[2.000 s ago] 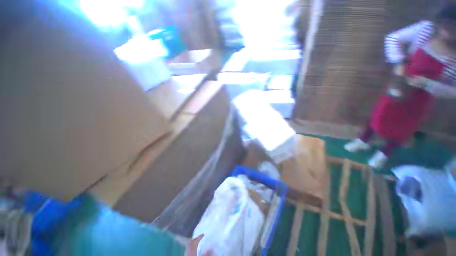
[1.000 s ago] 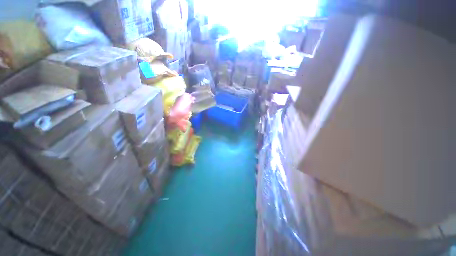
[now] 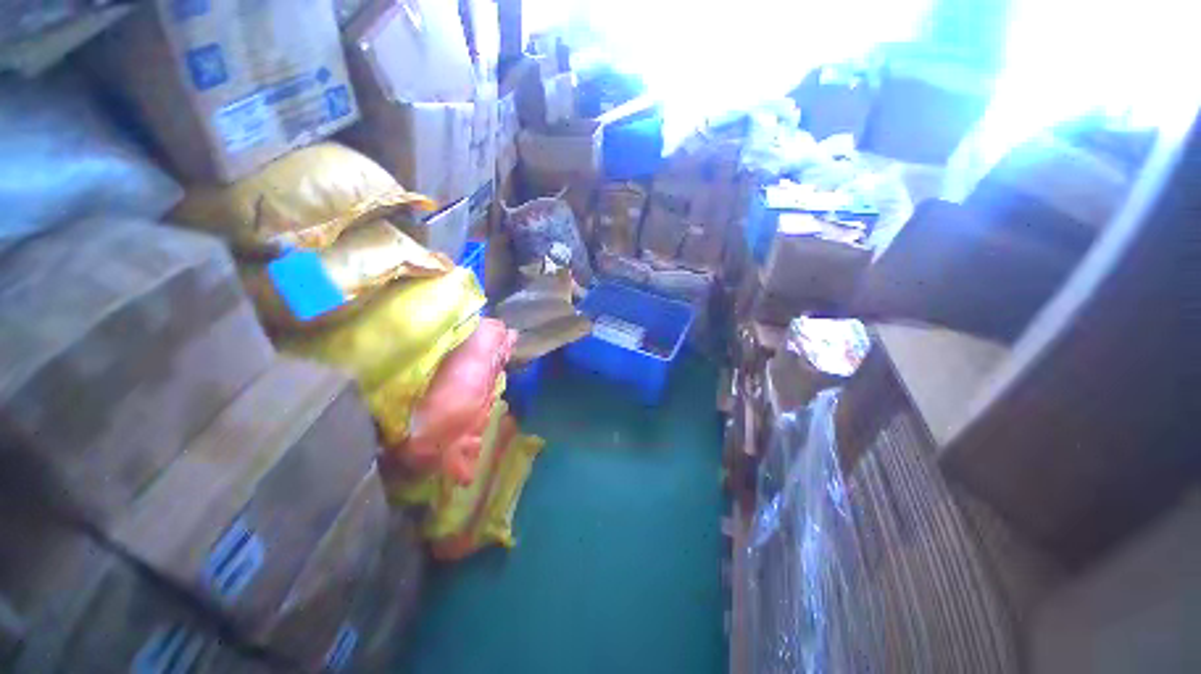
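Neither of my hands is in view. Ahead on the green floor (image 3: 593,527) stands an open blue plastic crate (image 3: 630,358) with pale flat pieces inside. A bent brown cardboard piece (image 3: 540,316) lies at its left, over part of another blue crate (image 3: 523,385). Behind them stands an upright sack (image 3: 547,234), its print unreadable.
Cartons (image 3: 237,514) are stacked at the left. Yellow sacks (image 3: 395,342) and a pink sack (image 3: 461,402) are piled beside the aisle. Stacked flat cardboard (image 3: 909,514) with clear wrap (image 3: 801,540) lines the right. Large cardboard (image 3: 1120,356) leans in at upper right. Bright glare hides the back.
The view has moved forward along the aisle. The blue crate and coloured sacks appear nearer and larger. The person and the hand at the white bag, seen two seconds ago, are out of view.
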